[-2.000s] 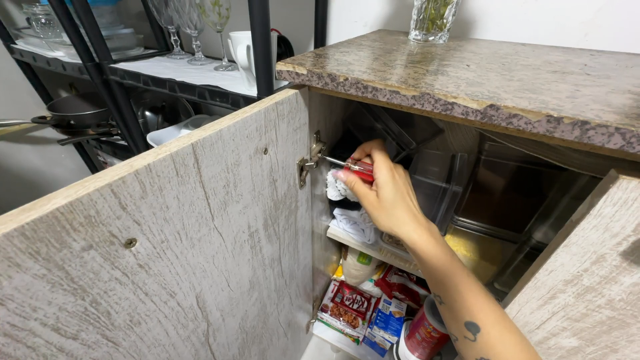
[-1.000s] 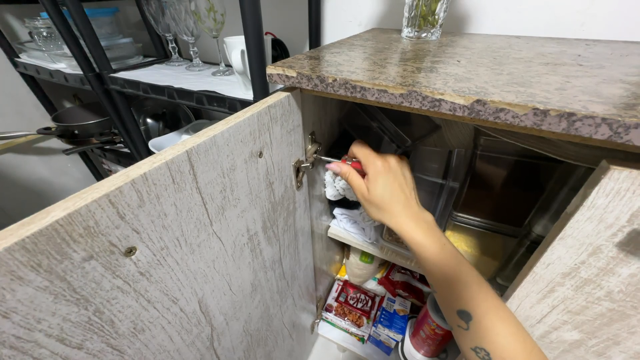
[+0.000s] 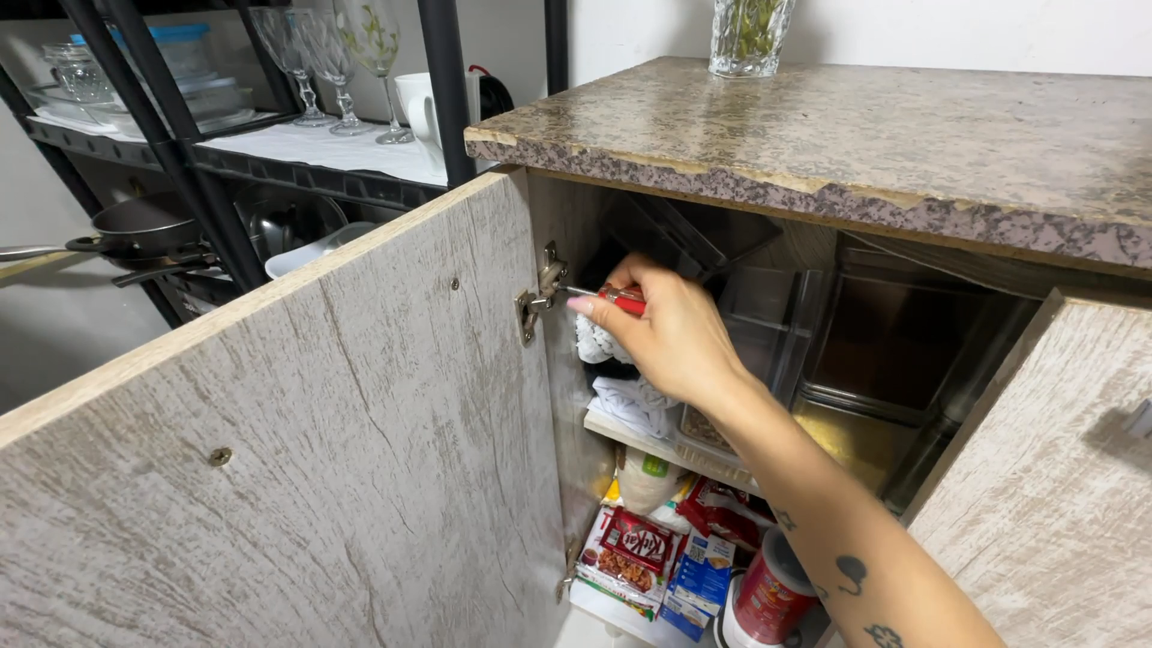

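My right hand (image 3: 670, 328) grips a screwdriver with a red handle (image 3: 623, 300). Its thin metal shaft points left, and the tip meets or nearly meets the upper metal cabinet hinge (image 3: 543, 292). That hinge joins the open wood-grain cabinet door (image 3: 378, 432) to the inner side wall of the cabinet. A second hinge (image 3: 567, 571) shows low on the same edge. Two screws sit in the door's inner face, one (image 3: 220, 457) toward the left and one (image 3: 454, 284) near the upper hinge. My left hand is out of view.
White cloths (image 3: 630, 405) and clear plastic containers fill the upper shelf. Below are food packets (image 3: 630, 549) and a red can (image 3: 772, 589). A stone-patterned countertop (image 3: 810, 135) with a chipped edge carries a glass vase (image 3: 751, 36). A black rack (image 3: 315, 180) with glasses and pans stands left; another door (image 3: 1053, 450) is right.
My right hand stays beside the upper hinge with the screwdriver. Its grip and wrist have turned slightly, and less of the red handle showed one second ago than two seconds ago.
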